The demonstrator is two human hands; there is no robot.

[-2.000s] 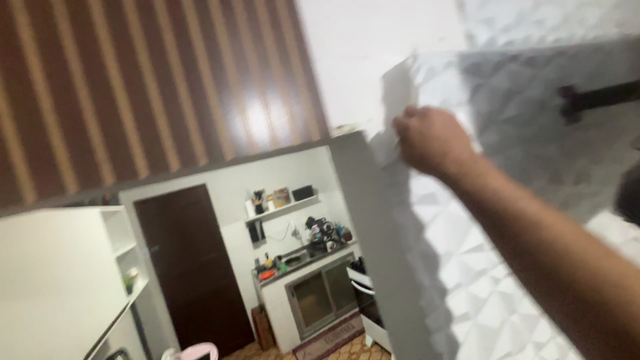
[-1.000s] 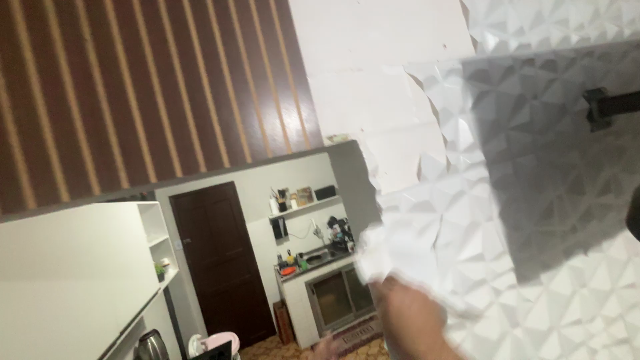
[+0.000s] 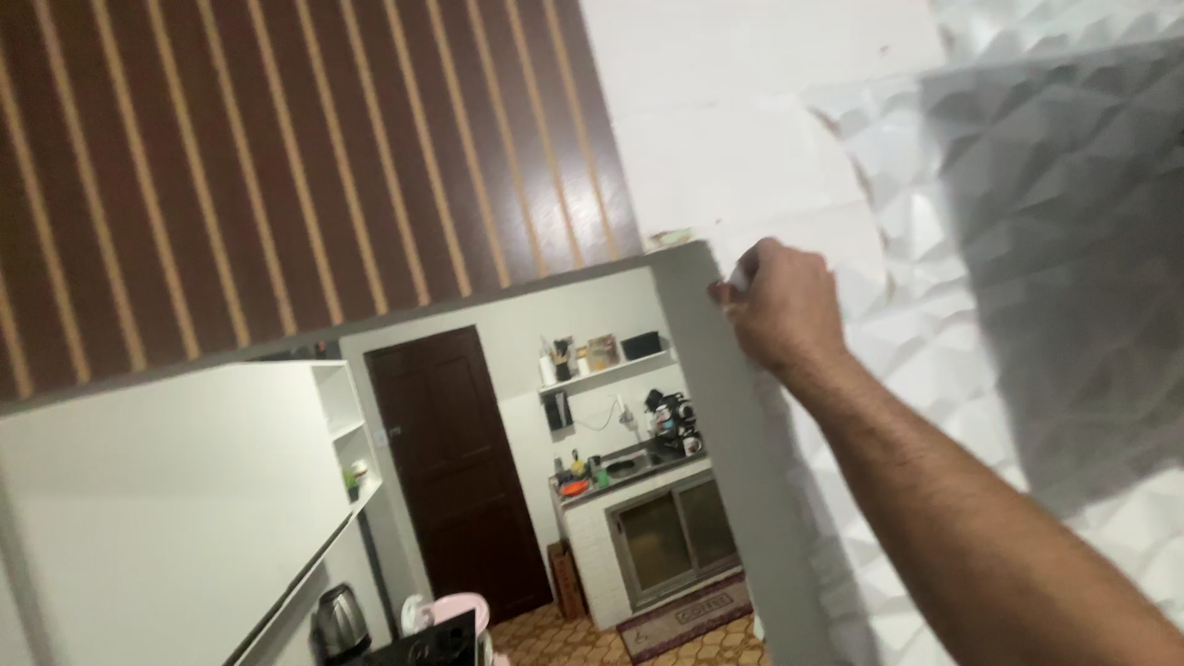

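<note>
My right hand (image 3: 786, 301) is at the edge of the wall beside the doorway, its thumb and fingertips pinched together at the corner. A small pale bit seems to show between the fingers, too blurred to name. Around it the wall is covered in white embossed wallpaper with a faceted pattern (image 3: 911, 398). A smooth white patch of wall (image 3: 740, 139) with a torn, ragged border lies above the hand. A small yellowish spot (image 3: 668, 239) marks the top corner of the opening. My left hand is out of view.
A dark brown slatted panel (image 3: 305, 157) hangs at upper left, above the grey-edged opening (image 3: 712, 388). Beyond are a brown door (image 3: 458, 472), a sink counter (image 3: 638, 467), a shelf (image 3: 606, 370) and a rug (image 3: 689, 615). An electric kettle (image 3: 340, 620) stands at lower left.
Two seconds ago a faceted flap covered the wall by my right hand; one second ago a loose white piece was at the hand, lower down. The hand is now higher, at the corner.
</note>
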